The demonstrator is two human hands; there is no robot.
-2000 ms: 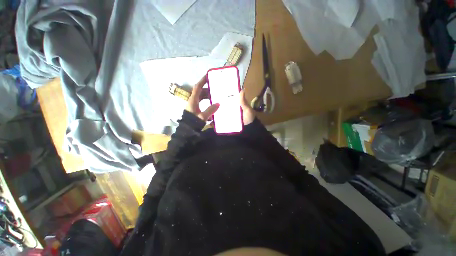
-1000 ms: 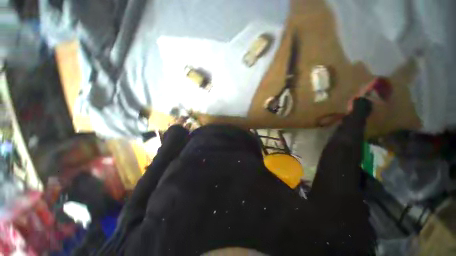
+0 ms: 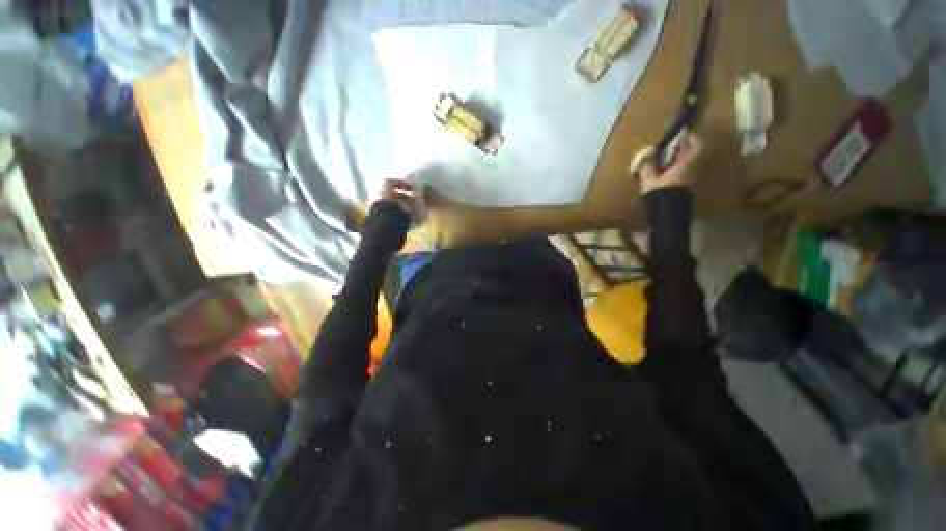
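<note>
The shears lie on the brown table with dark blades pointing away. My right hand is at their handles, fingers on the grip. My left hand is at the near edge of the grey fabric, beside the lower left corner of the paper pattern; whether it pinches cloth is unclear. The white paper pattern lies flat on the fabric. Two yellowish weights, one on the left and one on the right, rest on it.
A paler weight lies on the table, right of the shears. The dark red item with a white label and loop lies at the right. White paper sheets are at the far right. A yellow stool stands below the edge.
The phone has left both hands; a red item with a loop now lies on the table at the right. My right hand has moved back left to the shears' handles. The view has shifted.
</note>
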